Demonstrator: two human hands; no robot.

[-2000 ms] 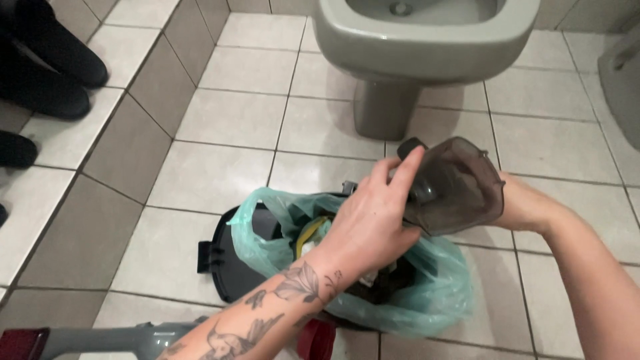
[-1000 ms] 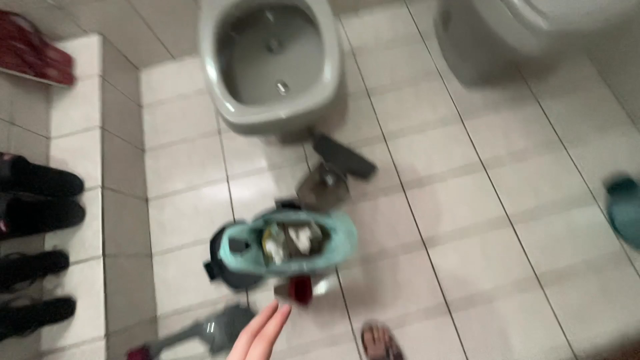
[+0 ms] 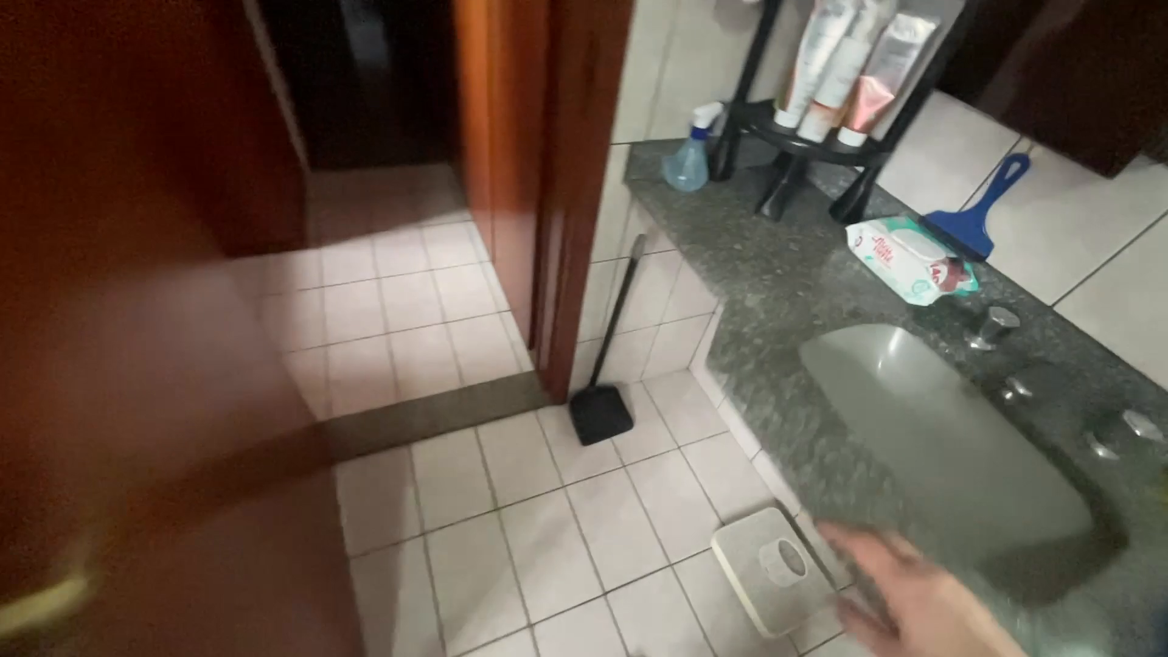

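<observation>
My right hand reaches in from the lower right, blurred, with its fingers apart and nothing seen in it. It is over the front edge of the dark stone countertop, beside a white bathroom scale on the floor. My left hand is out of view. A black long-handled dustpan stands upright against the tiled wall by the door frame. A pack of wet wipes lies on the counter behind the sink basin, near a blue squeegee leaning on the wall.
At the left is an open wooden door, with a doorway and a stone threshold beside it. A spray bottle and a black stand holding several tubes are at the counter's far end. Metal taps line the basin.
The view has swung from the toilet area to the sink and doorway. Two seconds ago both hands were over the lined bin, at a dark translucent container; one second ago it lay on the floor.
</observation>
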